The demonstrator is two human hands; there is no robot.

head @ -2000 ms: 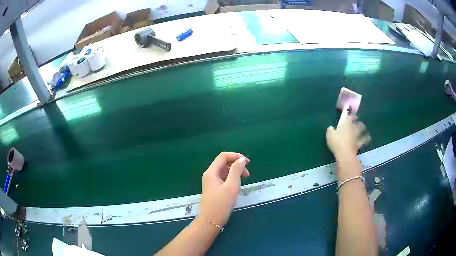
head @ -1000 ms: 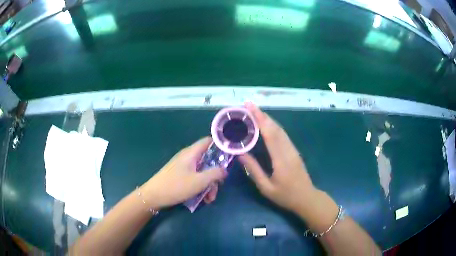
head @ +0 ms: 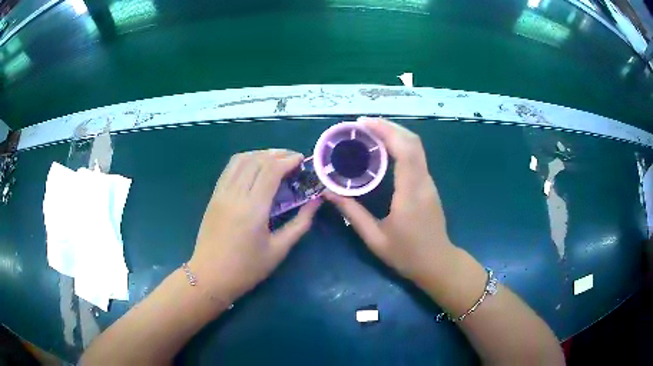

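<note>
A pink handheld fan unit (head: 321, 159) is held over the dark green bench, its round ring head with spokes and dark centre facing up. Its open handle points to the lower left and shows a dark circuit board (head: 308, 179) near the ring. My left hand (head: 247, 207) grips the handle, fingers above and thumb below, and covers part of it. My right hand (head: 401, 193) holds the ring head from the right, fingers at its top edge and thumb near its lower edge.
White paper sheets (head: 86, 229) lie on the bench at the left. Small white pieces lie at the front (head: 367, 315) and at the right (head: 583, 284). A pale scuffed rail (head: 236, 107) separates the bench from the green conveyor belt (head: 250, 53). A white scrap (head: 407, 79) stands at the rail.
The view has tilted down from the belt to the bench. My right hand took the fan from the belt; both hands now hold it. Over the last second, the handle has turned flatter and my left hand has shifted upward.
</note>
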